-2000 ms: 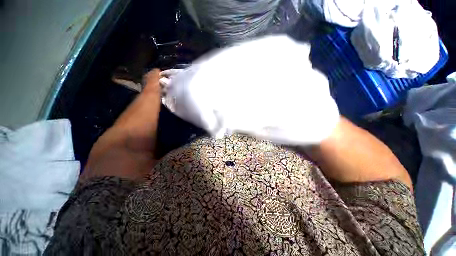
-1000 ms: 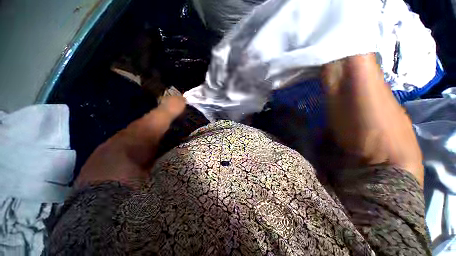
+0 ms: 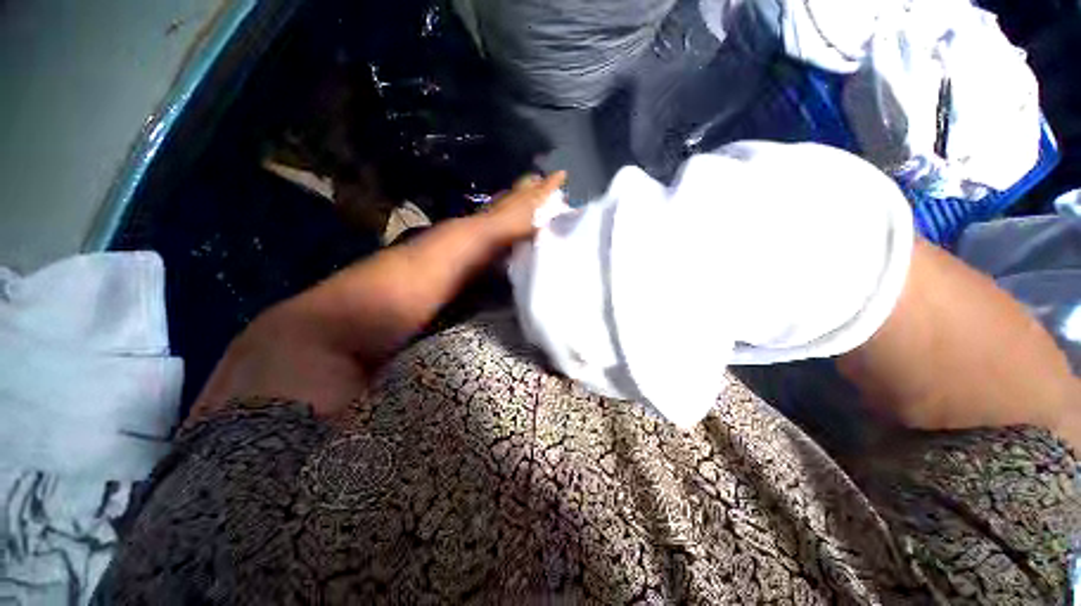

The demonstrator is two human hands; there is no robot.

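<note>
A bright white knit piece, maybe a sock (image 3: 771,255), is pulled over my right hand and wrist, above my lap. Its opening lies around my right forearm, and its left part is bunched in folds. My right hand is hidden inside it, so its fingers do not show. My left hand (image 3: 530,207) is at the left end of the white piece, its fingertips closed on the edge of the cloth.
A layered pile of white pieces (image 3: 83,355) lies at the left by the pale table (image 3: 95,107). A silver-grey sack (image 3: 575,47) stands at upper centre. A blue crate (image 3: 948,219) with a white heap (image 3: 948,95) is at upper right. Dark shiny plastic (image 3: 237,249) lies beyond my left arm.
The white piece was stretched toward the upper right one second ago; now it is lower, bunched around my right hand. My left hand has moved right and slightly up.
</note>
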